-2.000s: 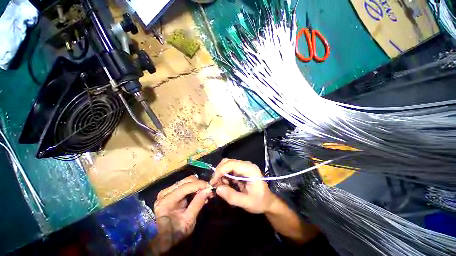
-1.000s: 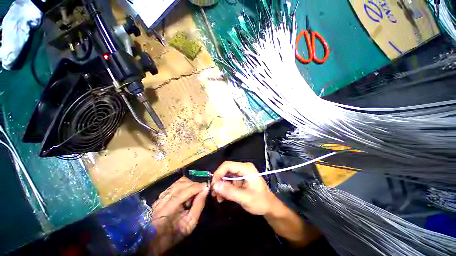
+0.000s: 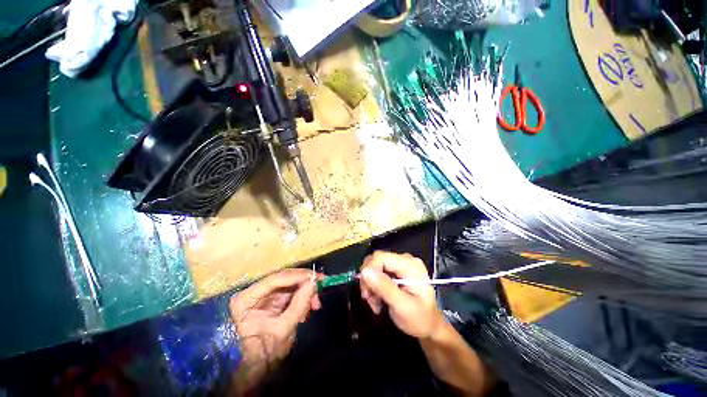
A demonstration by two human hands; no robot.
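My right hand [image 3: 399, 291] grips a white cable [image 3: 488, 276] near its end, below the board's front edge. A small green circuit board [image 3: 336, 280] sticks out to the left of the right fingers at the cable end. My left hand [image 3: 277, 304] has its thumb and forefinger at the board's left end, with a tiny pale tip showing above them; whether they pinch the board or a small lead is too small to tell. The soldering iron [image 3: 299, 172] points down above the hands, with a thin curved metal tube [image 3: 283, 172] beside it.
Fume fan [image 3: 201, 163] stands left of the iron, sponge [image 3: 346, 87] right of it. A thick white cable bundle [image 3: 496, 170] runs right; scissors [image 3: 521, 108] lie behind it. Short white leads [image 3: 70, 221] lie far left. A tape roll [image 3: 385, 23] and marked cardboard [image 3: 632, 70] are at the back.
The view has shifted, so the bench appears further right. My left fingers have moved from below the right fingertips to the left end of the green board.
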